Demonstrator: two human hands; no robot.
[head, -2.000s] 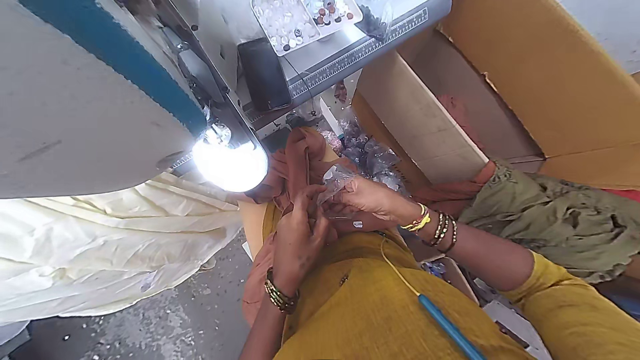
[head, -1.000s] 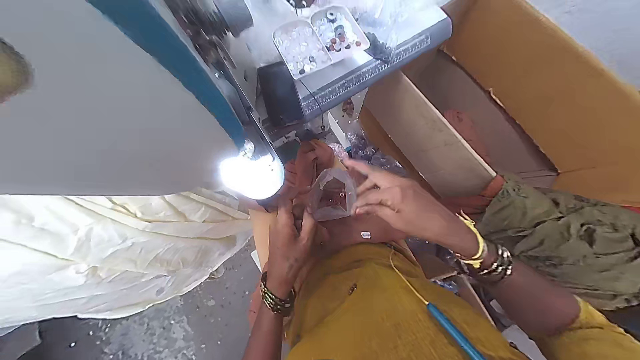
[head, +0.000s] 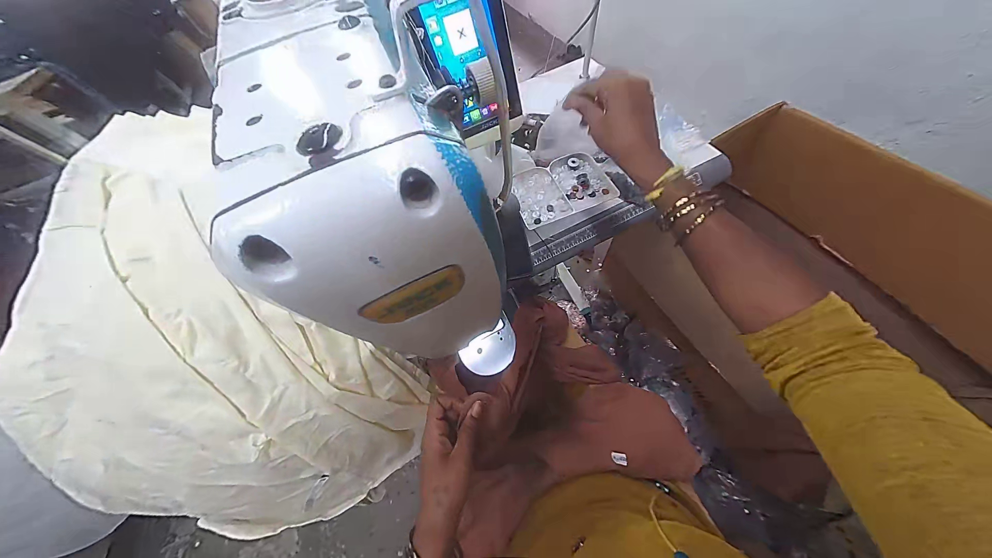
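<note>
A white Jack sewing machine head, its lamp lit, stands in front of me. Beneath the lamp, my left hand has thumb and fingers bent together at the rust-brown cloth; whether something small is pinched there is not visible. That cloth lies over my lap and bears a small white label. My right hand is raised above the machine table, its fingers at a translucent plastic bag. Just below it is a two-part white tray holding loose buttons.
A lit control screen stands behind the machine head. A large cardboard box is at the right. Clear plastic packets lie between it and my lap. Cream fabric hangs at the left. A ruler strip edges the table.
My right hand has moved from the lap up over the table, with the clear bag now there. My left hand stays low by the cloth. The view has shifted to show more of the machine.
</note>
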